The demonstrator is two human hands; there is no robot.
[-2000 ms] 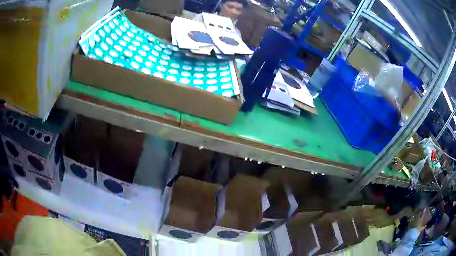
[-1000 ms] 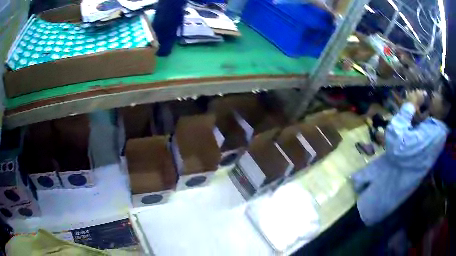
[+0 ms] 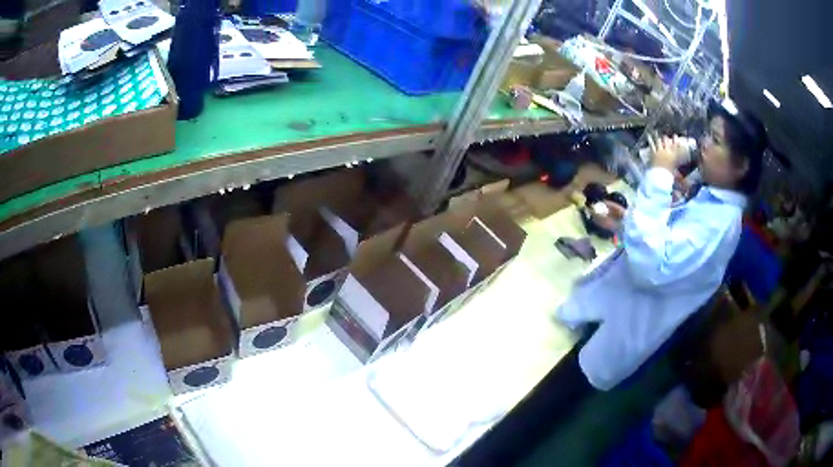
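Neither of my hands is in view. Several open retail boxes (image 3: 189, 324) stand in a row on the white bench (image 3: 283, 401), brown flaps up, with a dark round picture low on each front. More open boxes (image 3: 393, 287) stand to their right, angled along the bench. Closer to the left edge, two boxes (image 3: 77, 352) with round pictures stand in the shelf's shadow. A dark printed panel (image 3: 142, 444) lies at the bottom left. A yellowish-green cloth (image 3: 50, 453), possibly my clothing, shows at the bottom left corner.
A green-topped shelf (image 3: 274, 117) overhangs the boxes. It holds a brown tray carton (image 3: 119, 146), printed cards (image 3: 108, 35), a dark blue cylinder (image 3: 190, 59) and a blue bin (image 3: 402, 46). A metal post (image 3: 479, 96) rises at its edge. A person (image 3: 653, 251) stands right, hands raised near the face.
The view has swung right and the shelf and boxes have shifted left in it. The large yellow-and-white carton has left the picture. The person at the right now shows more fully.
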